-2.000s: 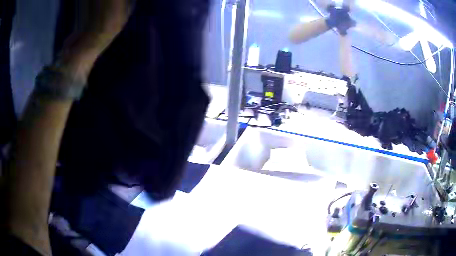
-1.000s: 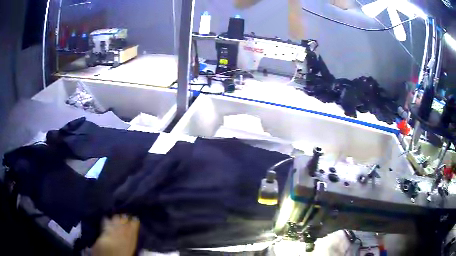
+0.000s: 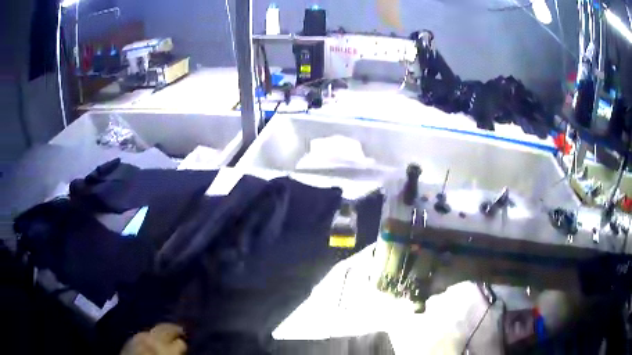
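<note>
Dark fabric panels (image 3: 242,277) lie draped over the left of the sewing table, with raised folds. Their right edge is left of the needle area. My left hand (image 3: 156,341) is at the bottom edge, blurred and partly cut off, against the dark fabric; its grip is unclear. The sewing machine head (image 3: 485,239) spans the right. Its presser foot area (image 3: 405,288) is brightly lit over the white table (image 3: 339,298). A work lamp (image 3: 343,225) glows yellow left of the head. A blurred tan shape under the arm at right may be my right hand.
A dark phone (image 3: 520,324) and a blue-handled tool (image 3: 540,323) lie under the machine arm, beside a thin cable. White troughs (image 3: 443,149) run behind the table. Another machine (image 3: 371,54) and a black fabric pile (image 3: 492,98) are on the far table.
The raised fabric has come down onto the table, and its right edge has shifted left from the needle area, baring white table. My left hand is lower in view. The view has tilted and shifted.
</note>
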